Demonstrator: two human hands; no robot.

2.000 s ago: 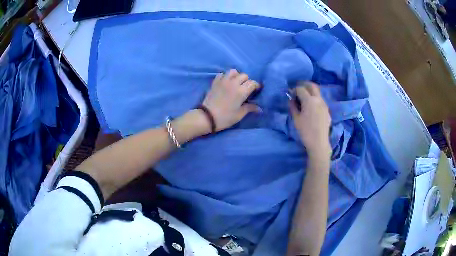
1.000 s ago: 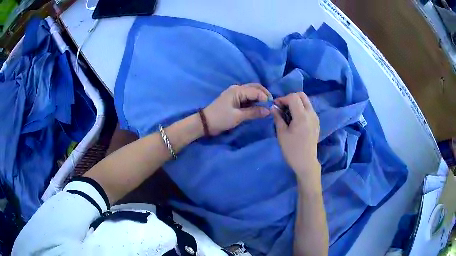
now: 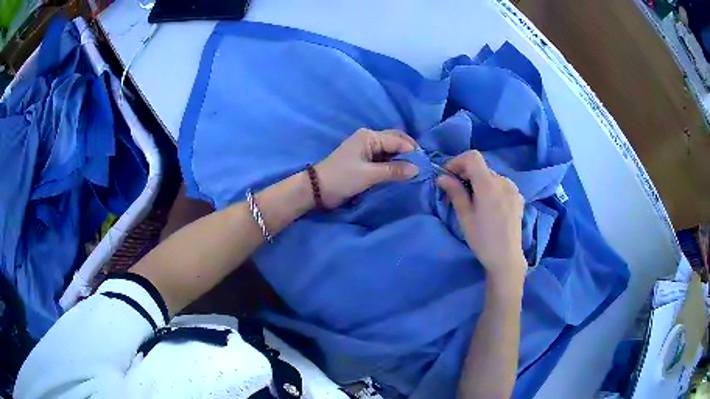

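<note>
A blue garment (image 3: 288, 101) lies spread over the white table, smooth on the left and bunched on the right. My left hand (image 3: 366, 167) pinches a raised fold of the garment between thumb and fingers. My right hand (image 3: 486, 210) is just right of it and holds small dark thread snips (image 3: 459, 179), mostly hidden by the fingers. The snips' pointed tip is at the pinched cloth. Any loose thread is too fine to see. A small white label (image 3: 561, 195) shows on the garment's right part.
A black phone (image 3: 198, 8) lies at the table's far left edge with a white cable. Crumpled blue pieces (image 3: 58, 148) fill a bin with a pale wrapped rim (image 3: 144, 183) at left. Papers with a tape roll (image 3: 674, 347) are at lower right. A printed scale (image 3: 572, 74) follows the far edge.
Both hands came together at the cloth, and my left hand took hold of a fold. Since one second ago, my right hand has shifted slightly right and down. The garment's left part has moved right in view.
</note>
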